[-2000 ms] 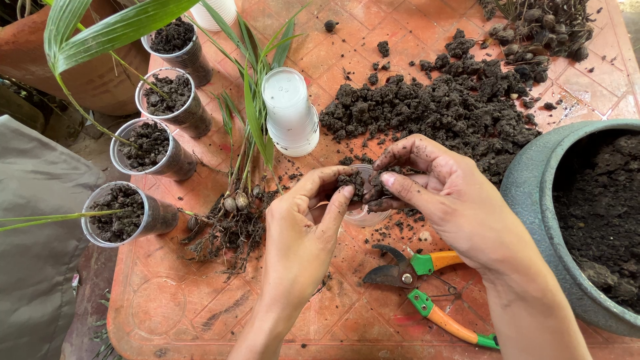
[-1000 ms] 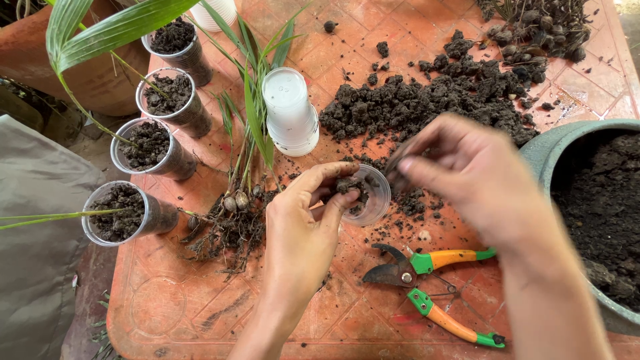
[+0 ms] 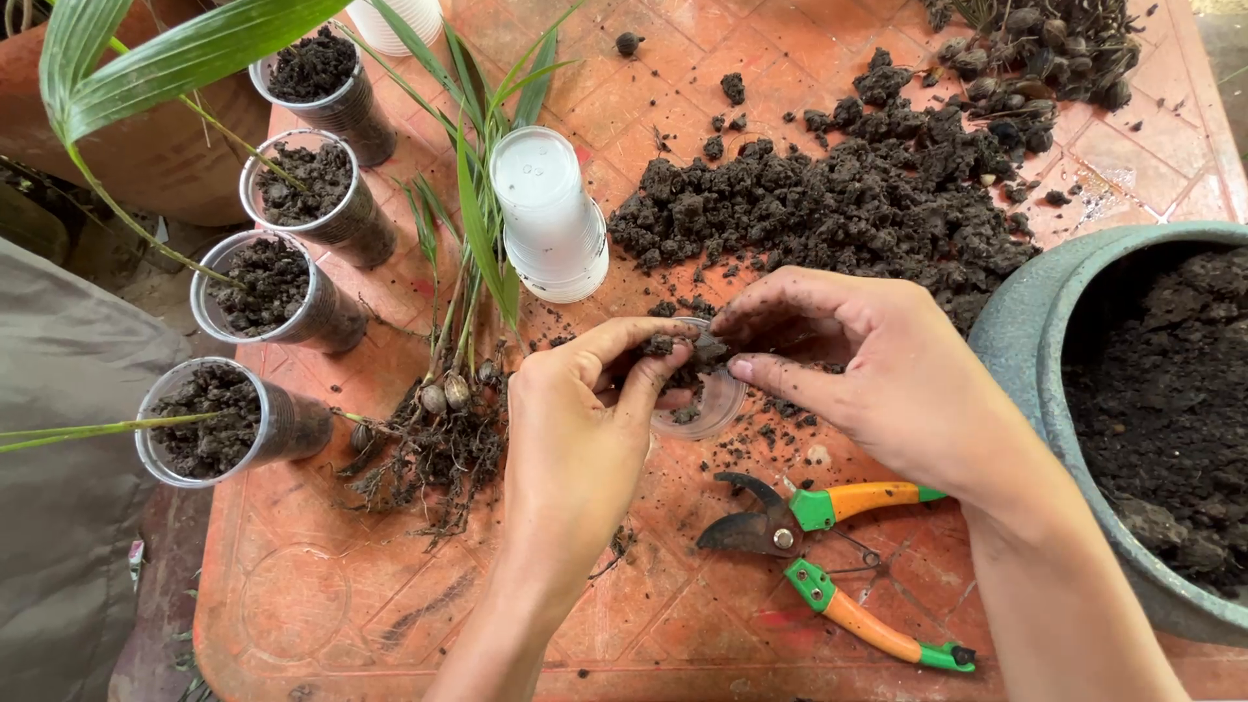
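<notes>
My left hand pinches a clump of dark soil above a clear plastic cup that has a little soil in it. Close on the right, my right hand has its soiled fingers bent at the cup's rim, thumb and fingers apart; its palm side is partly hidden. Behind both hands lies a heap of dark soil. Palm seedlings with seeds and bare roots lie left of my left hand. Pruning shears with orange and green handles rest below the cup, their blades apart.
Several soil-filled plastic cups line the left edge of the orange table, some with seedling stems. Upside-down stacked cups stand behind the hands. A grey-green pot of soil is at right, a clump of seeds and roots at upper right.
My right hand moved away from the left hand to the right, blurred, and has now come back beside the cup. My left hand has stayed nearly in place, over the cup.
</notes>
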